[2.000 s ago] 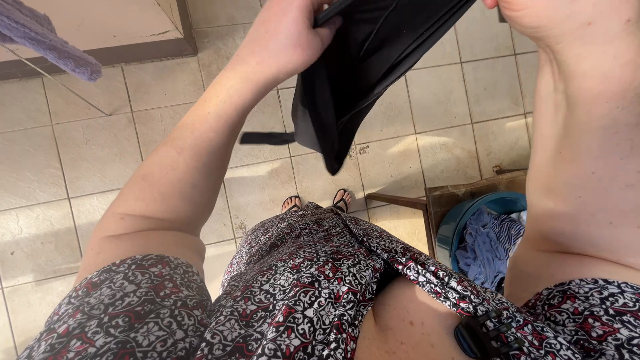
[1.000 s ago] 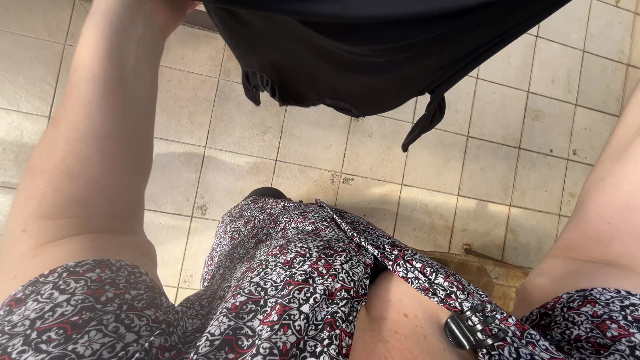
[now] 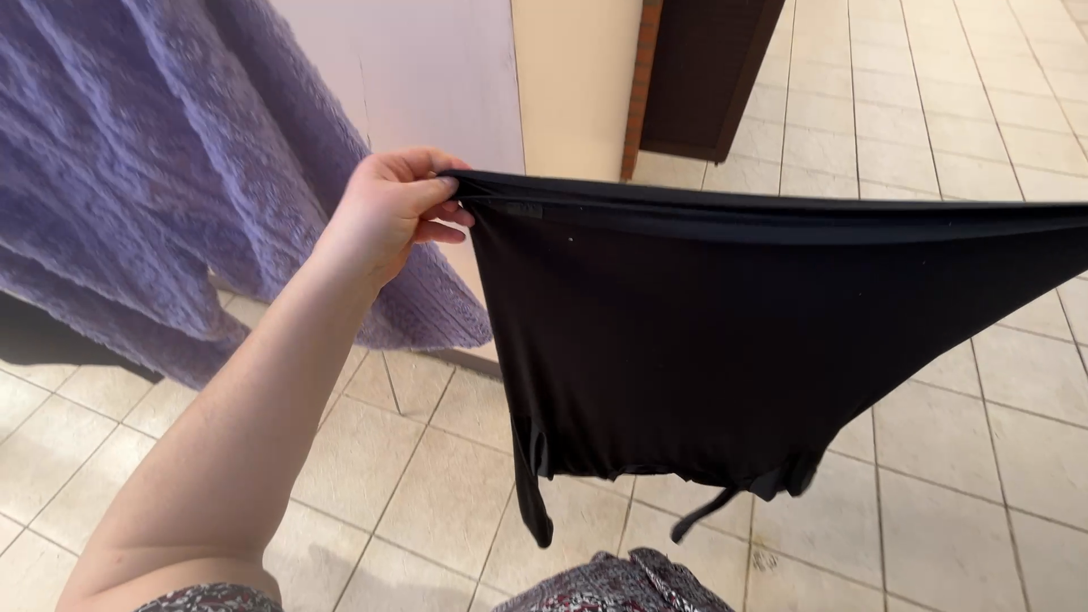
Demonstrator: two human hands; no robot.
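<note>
My left hand (image 3: 408,200) pinches the upper left corner of a black stretchy garment (image 3: 680,340) between thumb and fingers. The fabric hangs spread out from a taut top edge that runs off the right side of the view. Two narrow strips dangle from its lower edge, above the tiled floor. My right hand is outside the frame, so its hold cannot be seen. Just behind my left hand hangs a fluffy purple towel or blanket (image 3: 212,153).
A pale wall (image 3: 442,76) stands behind the garment, with a cream section beside it. A dark brown panel (image 3: 701,76) is at the top. Light tiles (image 3: 382,476) cover the floor, and a black item (image 3: 59,340) is at far left.
The black garment, bunched two seconds ago, is now spread wide and hangs flat. My right hand, partly visible at first, has left the view. The view has swung to the purple cloth and wall.
</note>
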